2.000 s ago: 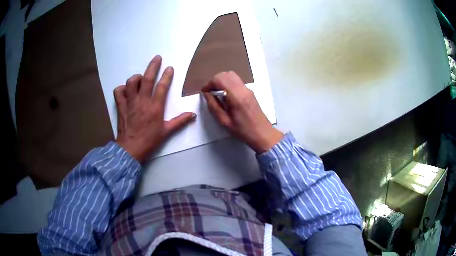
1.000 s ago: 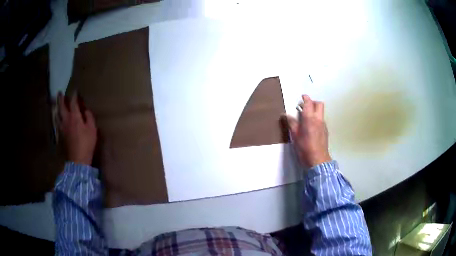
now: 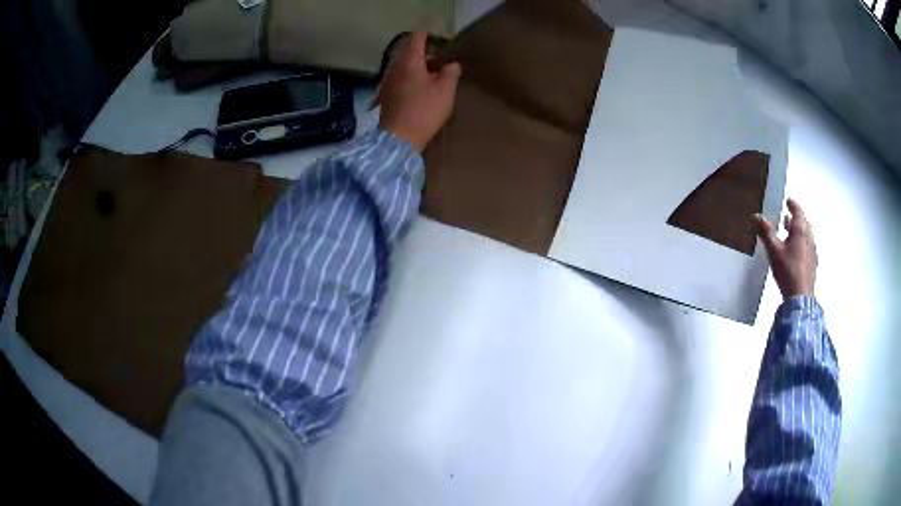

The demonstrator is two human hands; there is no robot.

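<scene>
The white pattern template lies on a brown fabric panel, which extends from its left side and shows through its curved-sided window. My left hand pinches the panel's upper left edge between thumb and fingers; a crease runs across the cloth. My right hand is at the template's right edge, thumb by the window and fingers spread beyond the edge. Whether it holds a marking stick cannot be made out.
Another brown panel with a dark round spot lies at left, partly behind my left sleeve. A smartphone rests on a dark pouch with a strap. A tied beige-grey fabric bundle lies behind. The white table has small dark marks.
The view has swung left. My left hand has moved from the left-hand panels' edges to the upper edge of the panel under the template. My right hand remains near the template's right edge.
</scene>
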